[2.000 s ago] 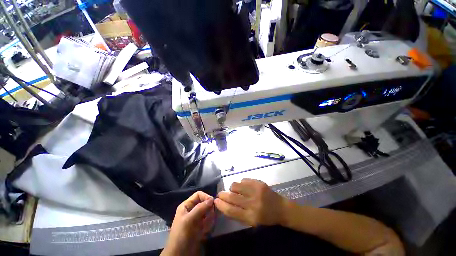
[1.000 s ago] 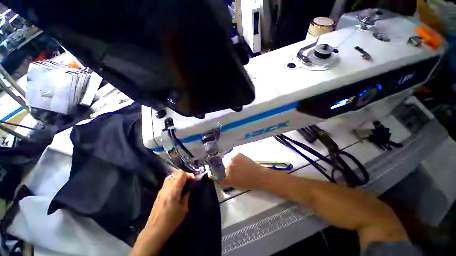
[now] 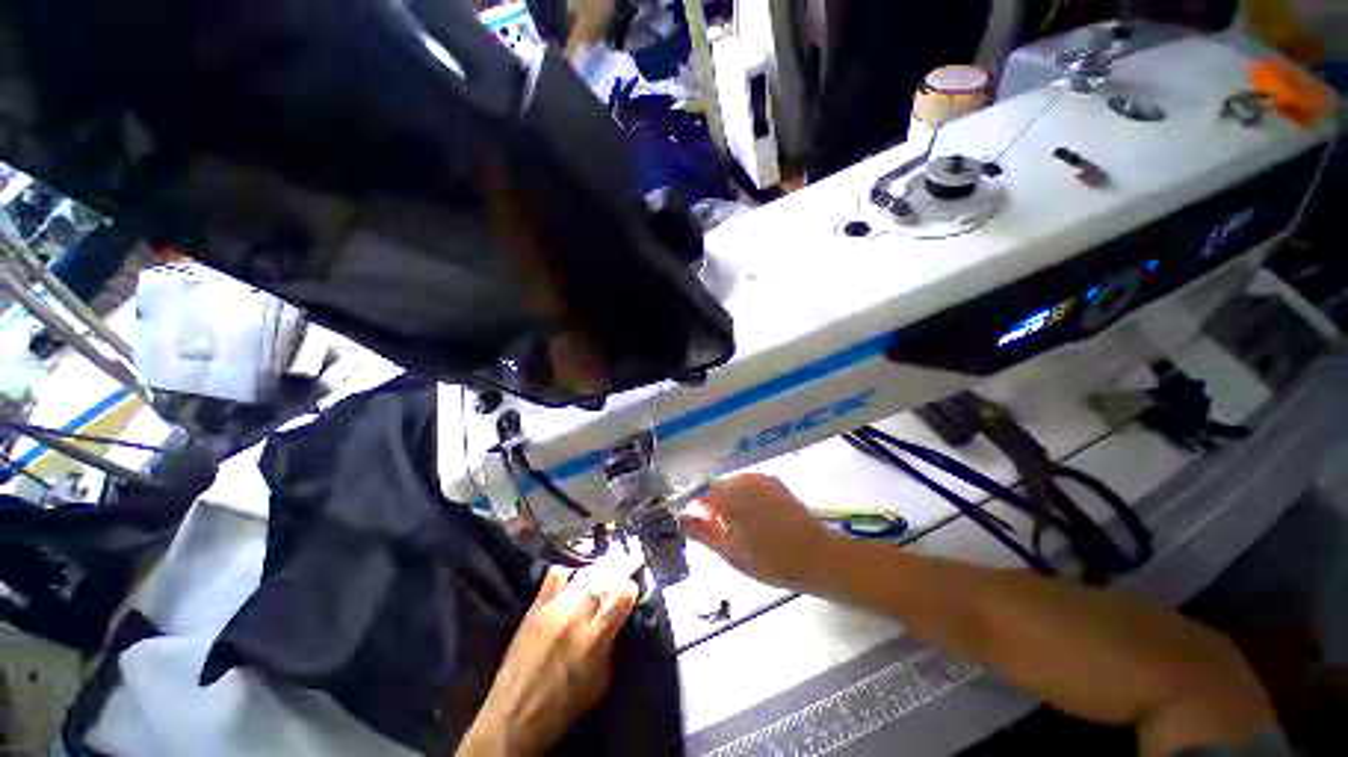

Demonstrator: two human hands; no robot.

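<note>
The white sewing machine (image 3: 798, 377) with a blue stripe stands in front of me. A black fabric piece (image 3: 370, 577) lies left of the needle and runs down below it, with pale fabric (image 3: 178, 688) beside and under it. My left hand (image 3: 555, 658) lies on the black fabric just left of the presser foot (image 3: 658, 540), fingertips at the needle area. My right hand (image 3: 754, 530) is behind and right of the presser foot, its fingertips partly hidden by the metal parts. I cannot tell what its fingers hold.
A black cover (image 3: 488, 207) hangs over the machine's needle end. Thread snips (image 3: 865, 522), dark cords (image 3: 1057, 496) and small black parts (image 3: 1178, 399) lie under and beyond the arm. A ruler tape (image 3: 858, 695) runs along the front edge. Stacked pale sheets (image 3: 207, 337) are at the left.
Both hands have moved from the table's front edge up to the needle area, and the black fabric now lies under the left hand there. The view has shifted closer to the machine.
</note>
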